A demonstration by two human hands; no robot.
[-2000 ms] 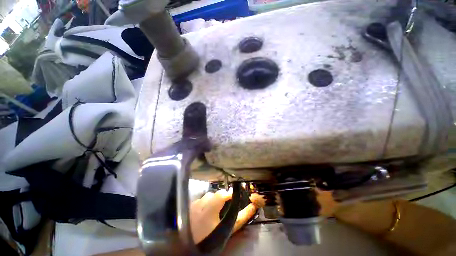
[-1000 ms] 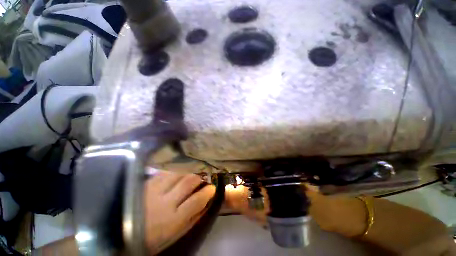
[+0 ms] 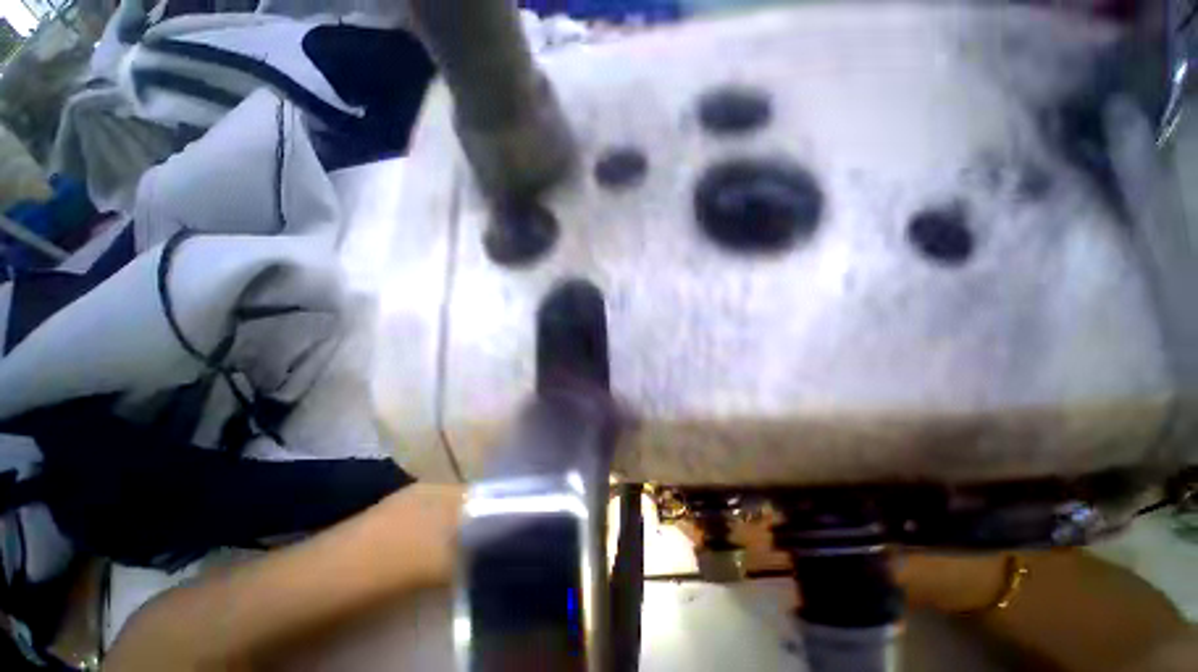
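Note:
The off-white sewing machine head (image 3: 815, 341) fills the middle of the view, blurred. A shiny curved metal part (image 3: 526, 565) looms at its front. A narrow dark strip (image 3: 628, 565) stands just right of that metal, beside the lamp glow. My left hand (image 3: 427, 525) shows only as forearm and wrist; its fingers are hidden behind the metal part and under the head. My right hand (image 3: 926, 578) is mostly hidden under the head, with the braceleted wrist showing to the right. What either hand holds cannot be seen.
White and black garment pieces (image 3: 237, 289) are heaped left of the head, close to my left forearm. A thick grey post (image 3: 493, 99) rises from the head. A dark cylindrical part (image 3: 845, 578) hangs below it. White table surface (image 3: 158, 591) shows at lower left.
The view has shifted, so the head sits further right and lower than a second ago. My left fingers, visible before beside the dark strip, are now hidden.

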